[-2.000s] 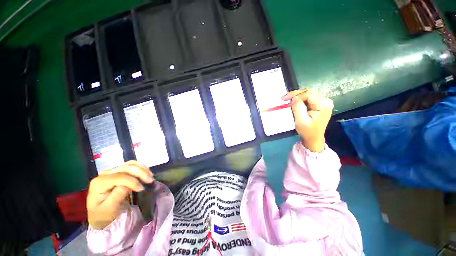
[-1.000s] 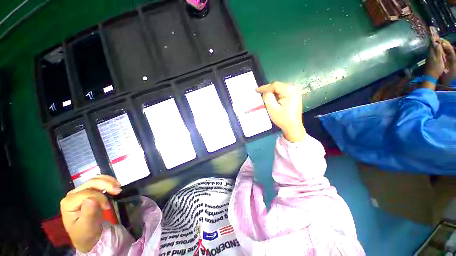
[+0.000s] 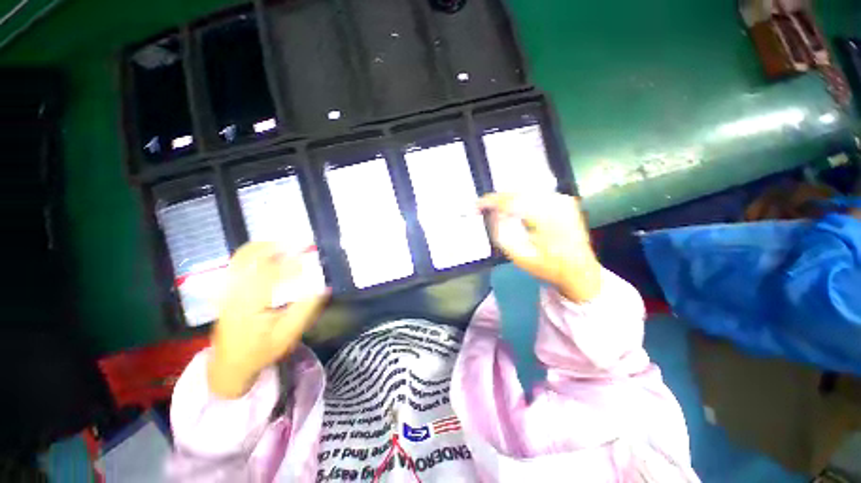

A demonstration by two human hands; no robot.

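Five lit white smartphones lie in the pockets of the near black phone tray point(image 3: 326, 226). The leftmost phone point(image 3: 196, 236) shows a red line across its screen. The middle phone point(image 3: 370, 222) and the fourth phone point(image 3: 447, 203) are plain white. My left hand point(image 3: 260, 316) is blurred, fingers spread, over the lower part of the second phone point(image 3: 272, 208), with nothing visible in it. My right hand point(image 3: 546, 238) is loosely curled over the lower part of the rightmost phone point(image 3: 519, 156), its fingertips near the fourth phone's right edge. It shows no held object. Whether fingertips touch glass cannot be told.
A second black tray point(image 3: 401, 57) adjoins beyond, with two dark-screen phones point(image 3: 236, 80) at its left. Green mat point(image 3: 642, 113) surrounds both. Copper-brown bundles point(image 3: 788, 42) lie far right, a person's blue sleeve point(image 3: 765, 274) at right. A red bin or folder point(image 3: 156, 368) is low left.
My left hand has moved up and right from the tray's near left edge onto the second phone. My right hand has moved left across the rightmost phone. The view has shifted.
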